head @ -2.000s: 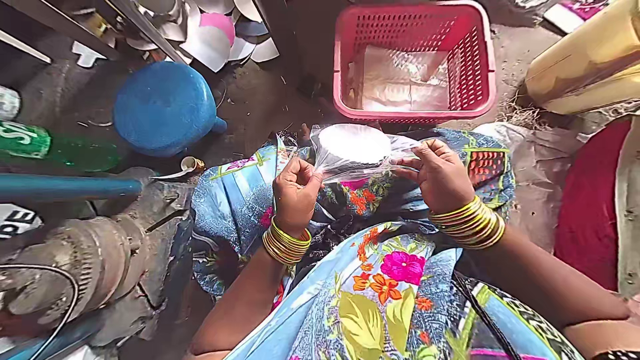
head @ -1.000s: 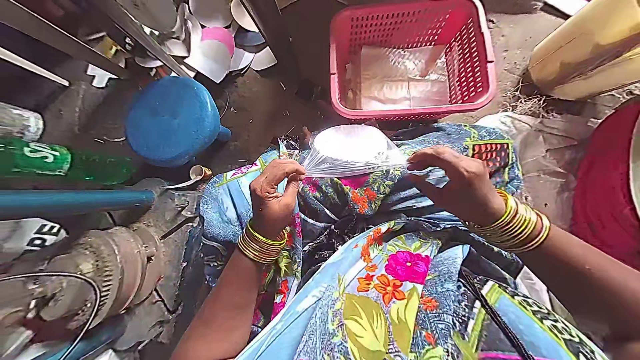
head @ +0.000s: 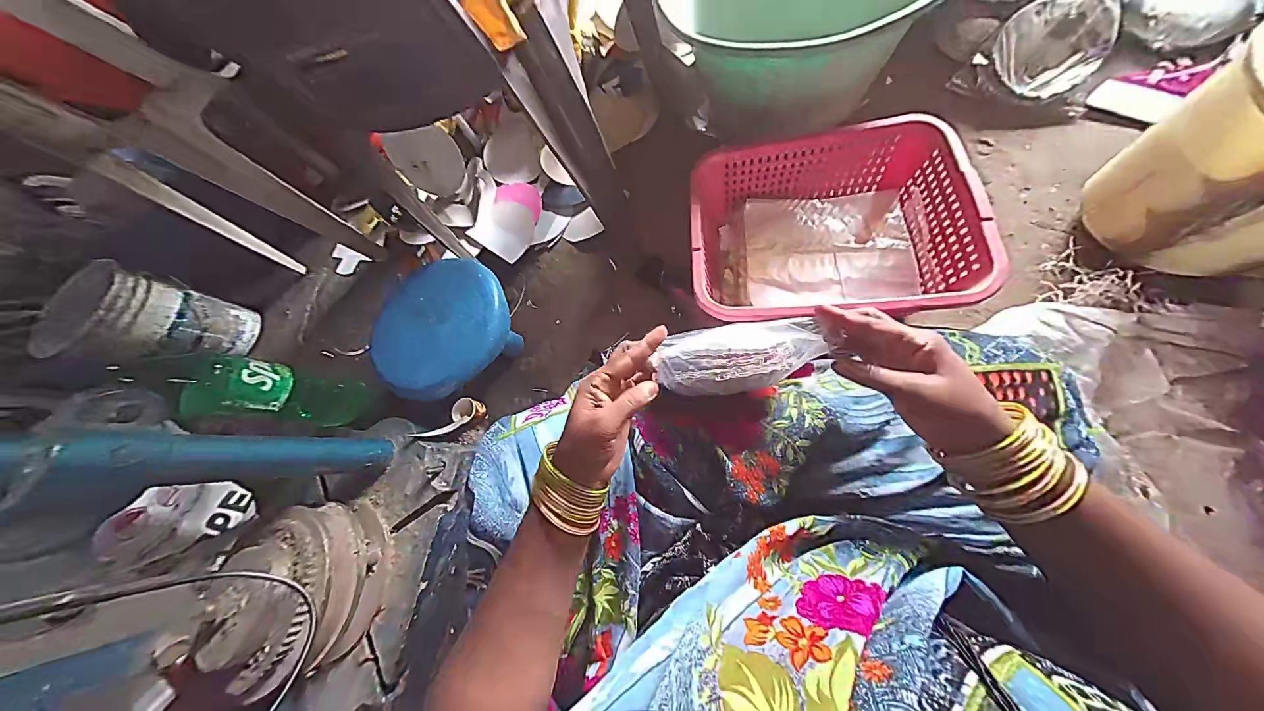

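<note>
A clear plastic bag with a stack of thin white discs [head: 736, 357] inside is between my hands above my lap, its layered edge facing me. My left hand [head: 607, 405] touches the bag's left end with fingers partly spread. Against the right end lie the fingers of my right hand [head: 899, 370], the palm turned inward. Whether the fingers pinch the film is unclear. Just beyond stands a red perforated plastic basket [head: 703, 237], with flat clear plastic bags [head: 829, 247] lying in it.
A blue round stool [head: 439, 326] stands left of the basket, near a green plastic bottle [head: 267, 388]. Behind the basket is a green tub [head: 790, 79]. White cut scraps [head: 509, 217] lie at the back. Machinery with a pulley [head: 316, 583] fills the lower left.
The bag of discs has turned from its flat white face to its layered edge. My fingers, bent at the film's ends before, are now straighter. The view has shifted, showing more of the green tub.
</note>
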